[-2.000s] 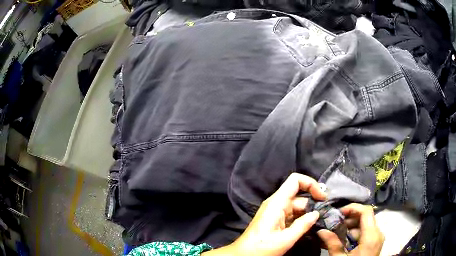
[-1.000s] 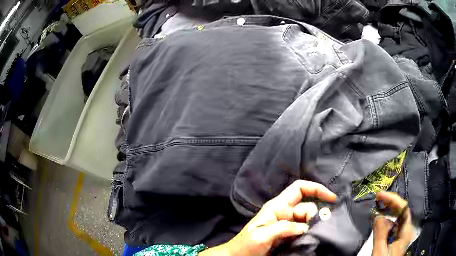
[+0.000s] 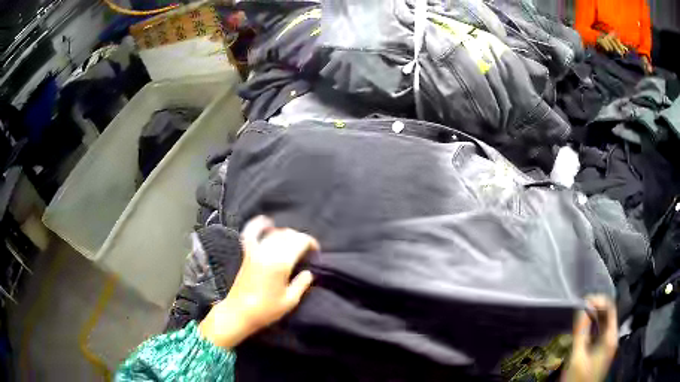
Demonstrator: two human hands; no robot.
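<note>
A dark grey denim jacket (image 3: 358, 179) lies on the heap in front of me, with a pale disc-like button on its far edge. My left hand (image 3: 276, 272) pinches a fold of the jacket at the left. My right hand (image 3: 594, 336) grips the jacket's edge at the lower right, partly blurred and cut off by the bottom edge. The cloth is stretched between both hands. Yellow-green patterned fabric (image 3: 538, 359) shows below, beside my right hand. No tool can be made out.
A large off-white tub (image 3: 168, 201) with dark cloth inside stands at the left, with a marked carton (image 3: 183, 45) behind it. A grey tied garment bundle (image 3: 447, 67) lies at the back. A white scrap (image 3: 566, 166) lies right. A person in orange (image 3: 613, 22) is at top right.
My left hand has left the small buttoned piece and moved up and left onto the jacket. My right hand now grips its edge. The sleeve has flattened, and the view shows more beyond the heap.
</note>
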